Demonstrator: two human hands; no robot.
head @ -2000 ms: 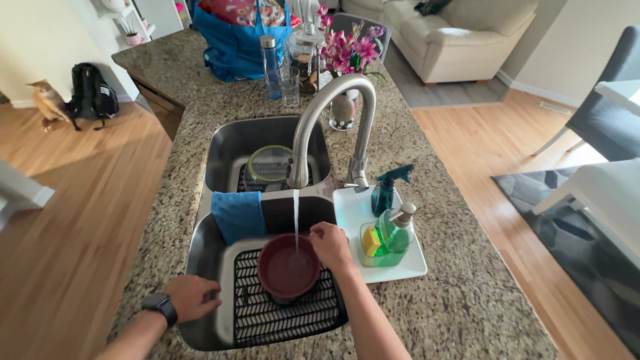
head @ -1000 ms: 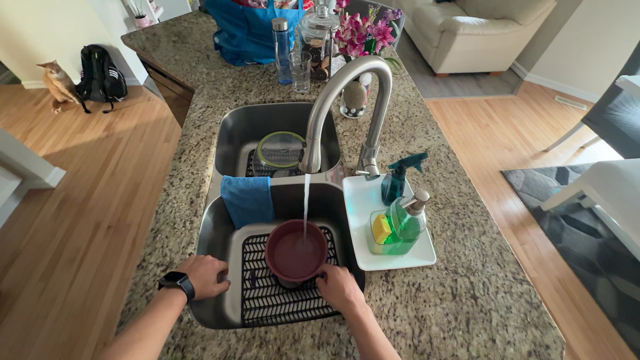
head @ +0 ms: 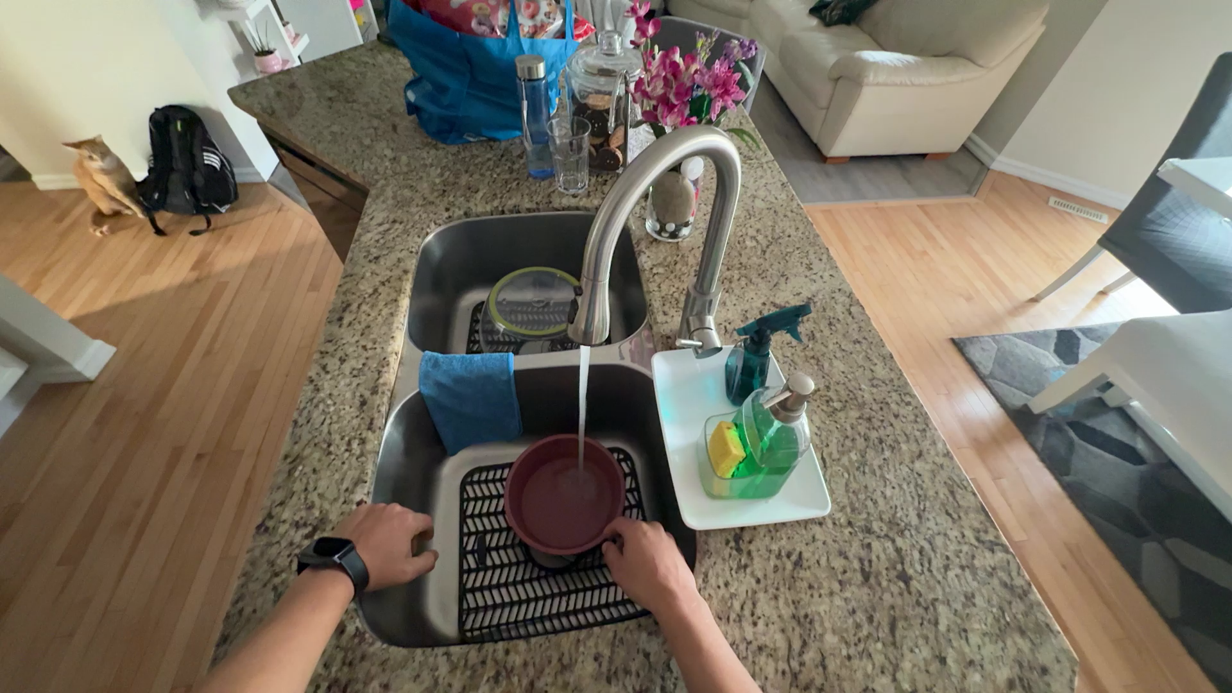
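Note:
Water runs from the curved metal faucet [head: 712,212] into a dark red bowl [head: 564,496], which holds water and stands over the black sink mat [head: 539,602] in the near basin. My right hand [head: 650,563] has its fingertips on the bowl's lower right rim, in a pinch. My left hand [head: 385,546], below a black wristwatch [head: 333,561], hovers over the basin's left edge with fingers loosely curled and nothing in them. A blue cloth [head: 470,399] hangs over the divider between the basins. In the far basin lies a clear round lid or container with a green rim [head: 534,301].
Right of the sink, a white tray [head: 683,500] bears a green soap dispenser [head: 775,433], a yellow sponge [head: 727,449] and a teal spray bottle [head: 749,366]. Behind stand a glass [head: 570,159], a water bottle [head: 535,115], a jar [head: 604,96], a flower vase [head: 671,202] and a blue bag [head: 472,82].
My right hand has moved from the bowl's upper right rim down to its lower right rim. The water keeps running into the bowl.

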